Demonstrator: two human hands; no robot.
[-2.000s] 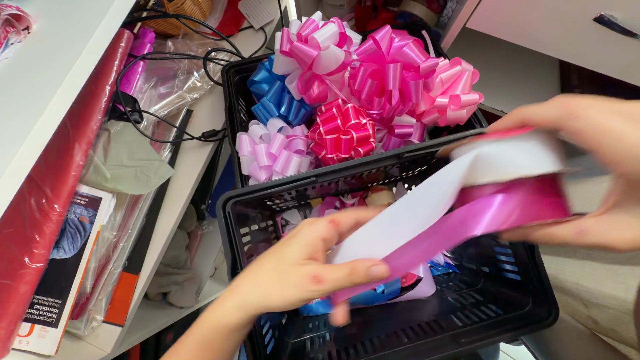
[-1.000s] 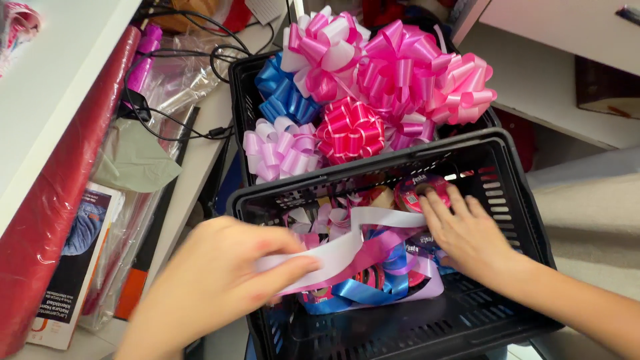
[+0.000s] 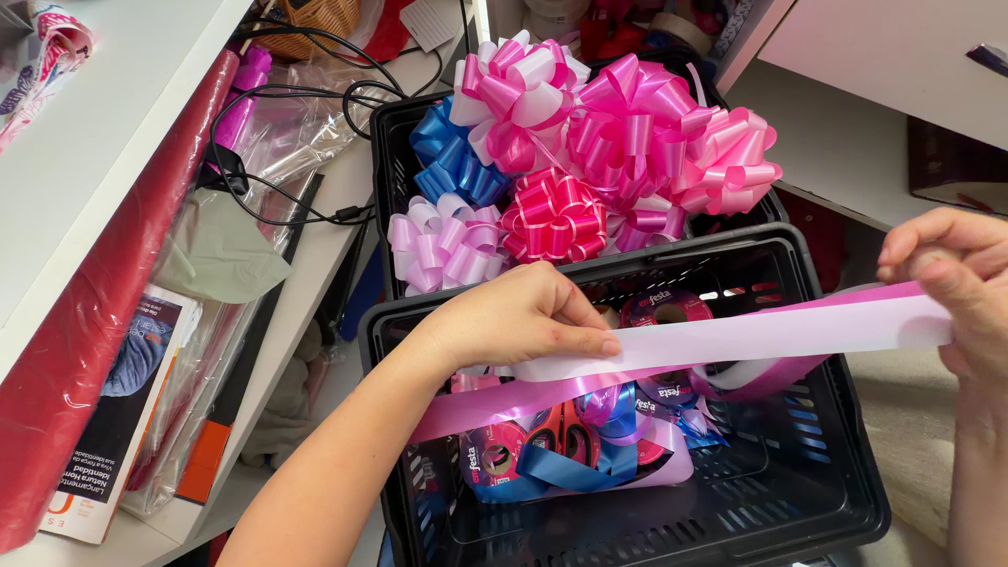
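Observation:
Over the front black plastic basket [image 3: 787,504], my left hand [image 3: 528,315] pinches a white ribbon [image 3: 756,331] near its left end. My right hand [image 3: 957,276] holds the same ribbon at the right, so the white strip spans between both hands. A magenta ribbon [image 3: 504,405] runs beneath and behind the white one, hanging past my left wrist. Inside the basket lie several ribbon spools [image 3: 496,457], scissors with red and black handles [image 3: 563,433] and loose blue ribbon [image 3: 579,472]. One spool [image 3: 669,311] leans near the back wall, partly behind the white ribbon.
A second black basket [image 3: 386,173] behind holds several pull bows [image 3: 630,142] in pink, blue, lilac and red. On the left are a red wrapped roll [image 3: 118,339], a magazine [image 3: 118,409], clear plastic film [image 3: 315,110] and black cables [image 3: 276,185]. White drawers [image 3: 898,55] flank the baskets.
The ribbon spool my right hand held two seconds ago is no longer in it. One second ago that hand was inside the basket; now it is raised at the right, gripping the ribbon.

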